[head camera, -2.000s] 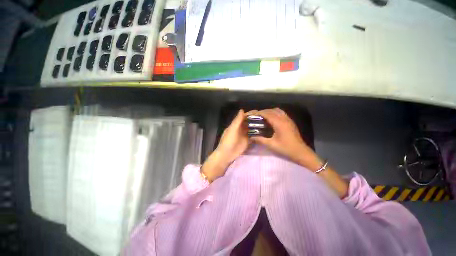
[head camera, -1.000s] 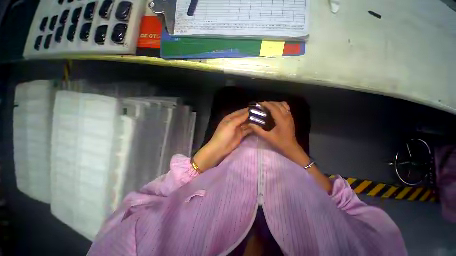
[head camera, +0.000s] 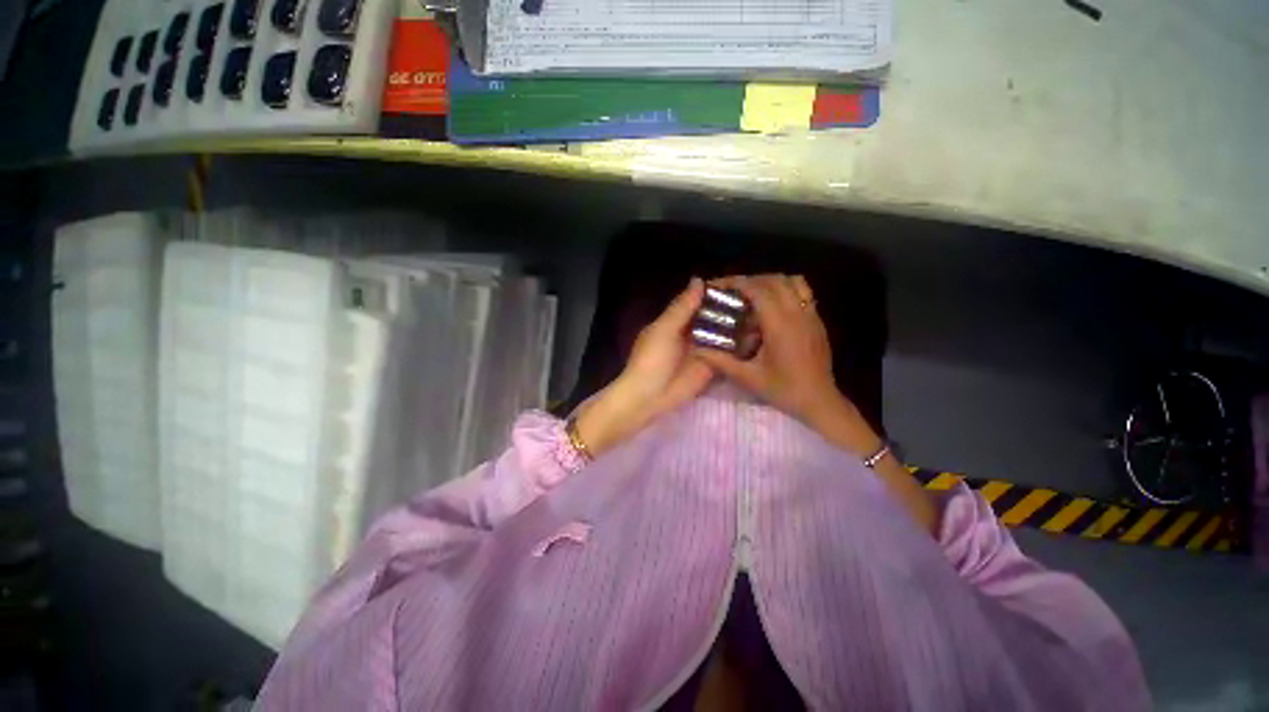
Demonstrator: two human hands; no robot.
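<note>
A small stack of dark watch cases [head camera: 718,319] with silvery bands is held above my lap, between both hands. My left hand [head camera: 665,365] grips the stack from its left side, fingertips at the upper left edge. My right hand [head camera: 791,345] closes around its right side, with the thumb below and the fingers curled over the top. Three silver bands show. The faces of the units and parts of both palms are hidden.
A blister tray [head camera: 369,104] with rows of dark units lies on the off-white bench [head camera: 1030,139]. An orange-red booklet [head camera: 416,70], green folder [head camera: 612,109] and record sheet [head camera: 696,35] lie beside it. Empty trays [head camera: 251,417] stand upright below. Striped tape [head camera: 1072,512] crosses the floor.
The view has shifted, so the bench sits higher in the picture than two seconds ago. The hands stay together around the stack, which has tilted slightly.
</note>
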